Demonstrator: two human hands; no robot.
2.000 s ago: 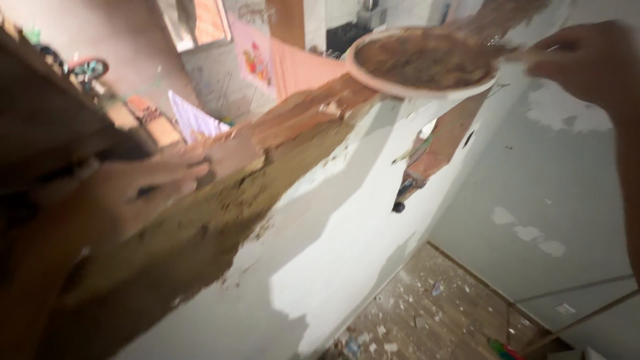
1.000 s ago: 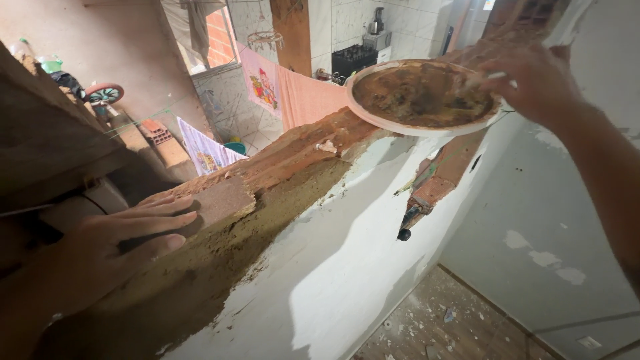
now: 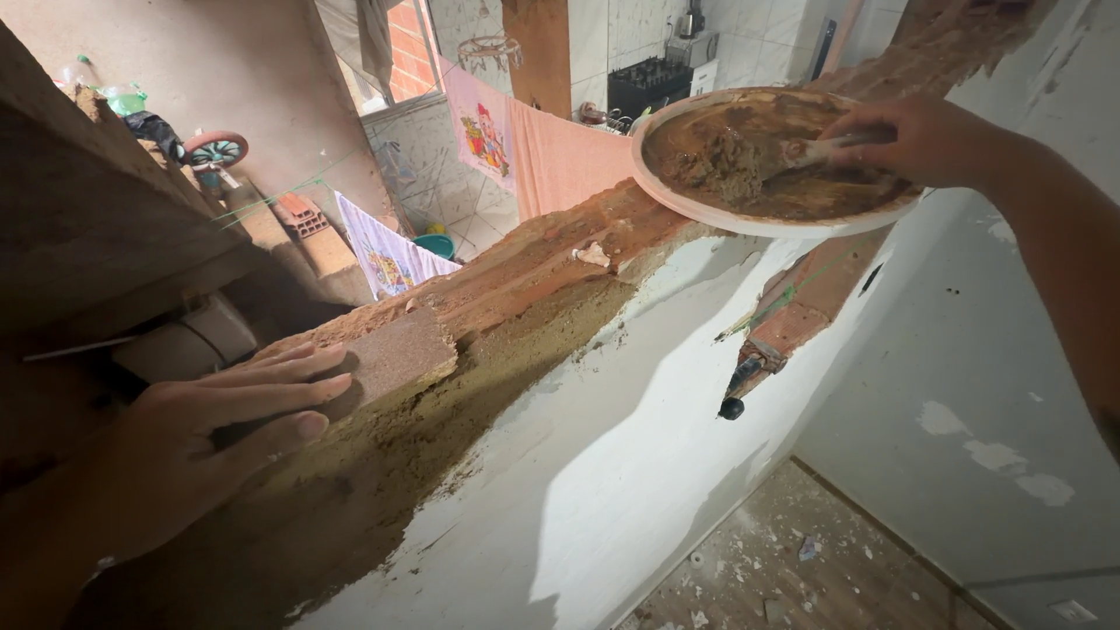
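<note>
My left hand [image 3: 254, 420] lies flat with fingers apart on a brown stone slab [image 3: 407, 354] on top of the broken wall. A strip of rough mortar [image 3: 525, 328] runs below the slab's edge. Farther along the wall top stands a round, pale basin [image 3: 779, 229] with wet brown mortar [image 3: 726, 166] inside. My right hand [image 3: 910, 144] reaches over the basin's right side, gripping the pale handle of a tool [image 3: 814, 153]; its working end is buried in the mortar or hidden.
A chipped recess with a dark pipe end [image 3: 731, 408] opens in the white wall face. Beyond the wall, towels [image 3: 569, 157] hang on a line near a black stove [image 3: 649, 87]. Bricks [image 3: 302, 214] and a small wheel [image 3: 216, 150] sit at left. Debris [image 3: 809, 549] litters the floor below.
My right hand has moved left and farther in over the basin, and the mortar there is now heaped up. My left hand stays on the slab.
</note>
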